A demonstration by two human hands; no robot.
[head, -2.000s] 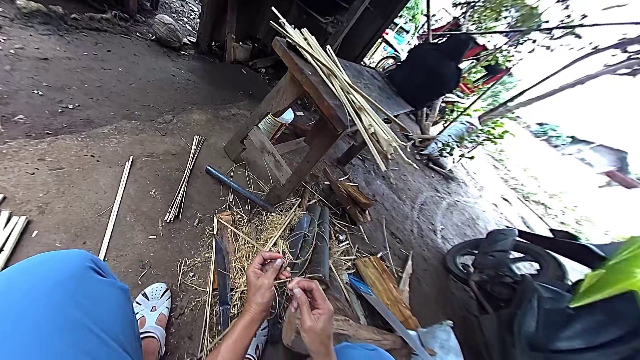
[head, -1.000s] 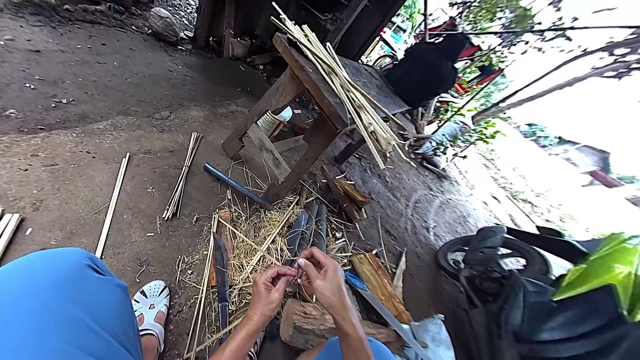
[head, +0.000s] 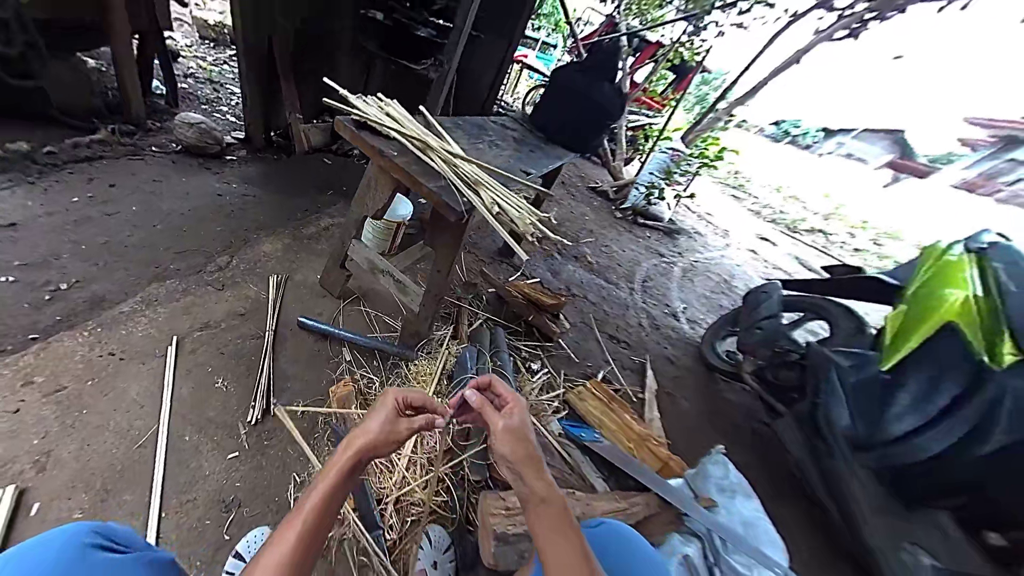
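Observation:
My left hand (head: 404, 422) and my right hand (head: 494, 414) meet at the fingertips above a heap of thin shavings (head: 416, 480) on the ground. Both pinch something small and thin between thumb and finger; it is too small to identify. Dark tubes (head: 482, 360) lie just beyond the fingers. A long dark blade (head: 366, 512) lies below my left forearm. To the right, a handsaw (head: 672, 492) with a blue handle lies beside split wood (head: 628, 424).
A wooden bench (head: 404, 172) ahead bears a bundle of pale sticks (head: 456, 164). A dark pipe (head: 352, 336), a thin stick bundle (head: 268, 348) and long strips (head: 162, 440) lie left. A motorcycle (head: 880, 400) stands right; a log (head: 560, 512) and a white sack (head: 728, 512) are near my knee.
Both hands stay close together over the shavings, with the fingers changing position at the small thing. The view has tilted up somewhat.

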